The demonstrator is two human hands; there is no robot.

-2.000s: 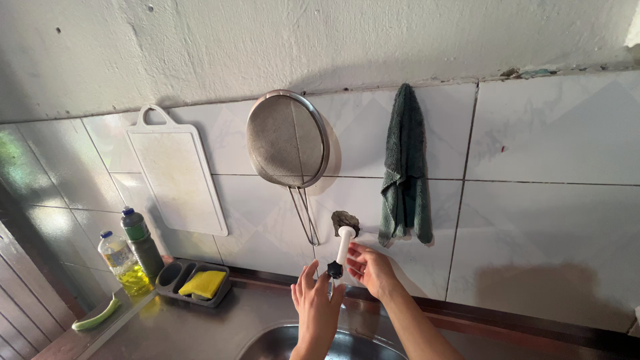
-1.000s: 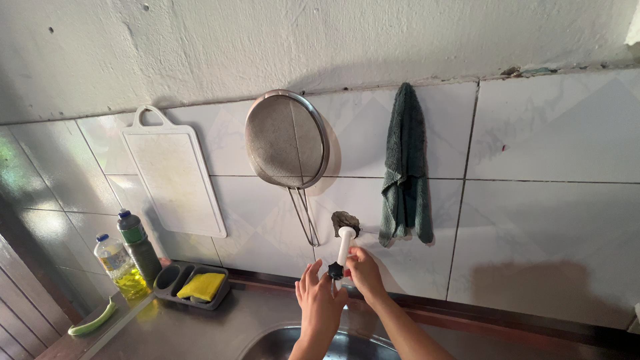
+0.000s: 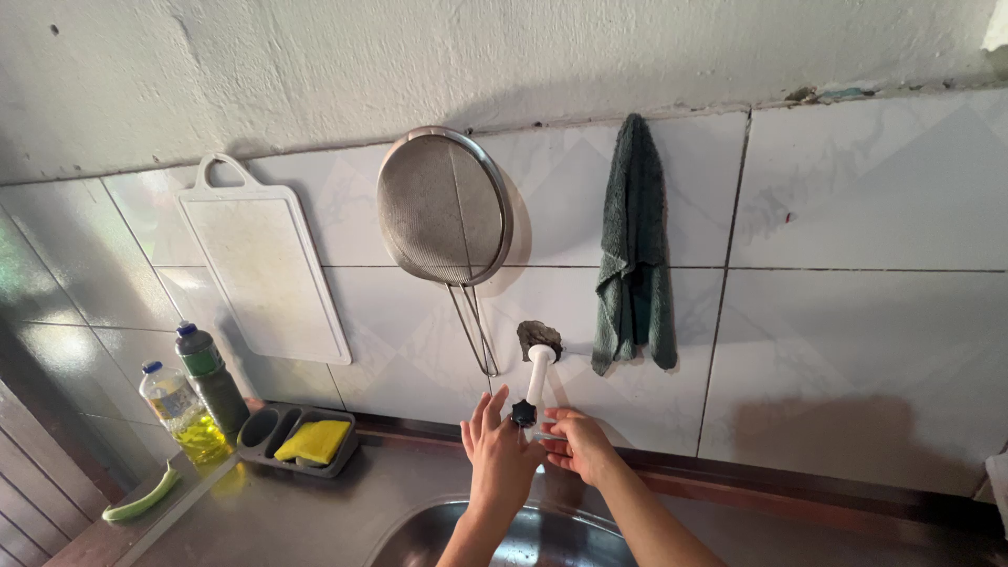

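Note:
A white plastic tap (image 3: 539,378) with a black star-shaped knob (image 3: 524,413) comes out of a rough hole in the tiled wall, above a stainless steel sink (image 3: 441,516). My left hand (image 3: 500,453) is at the left of the knob and just below it, fingers spread upward. On the right side of the tap is my right hand (image 3: 579,445), its fingers loosely bent and pointing left. A thin stream of water seems to run between the hands. Neither hand clearly grips anything; the left fingertips near the spout are partly hidden.
A mesh strainer (image 3: 445,209), a white cutting board (image 3: 264,276) and a green towel (image 3: 634,260) hang on the wall. At left are a bottle of yellow liquid (image 3: 189,425), a dark green bottle (image 3: 216,386), a grey caddy (image 3: 339,465) with a yellow sponge (image 3: 315,441), and a green vegetable pod (image 3: 146,500).
My right hand has opened somewhat and sits a little lower beside the tap. My left hand remains close to the knob.

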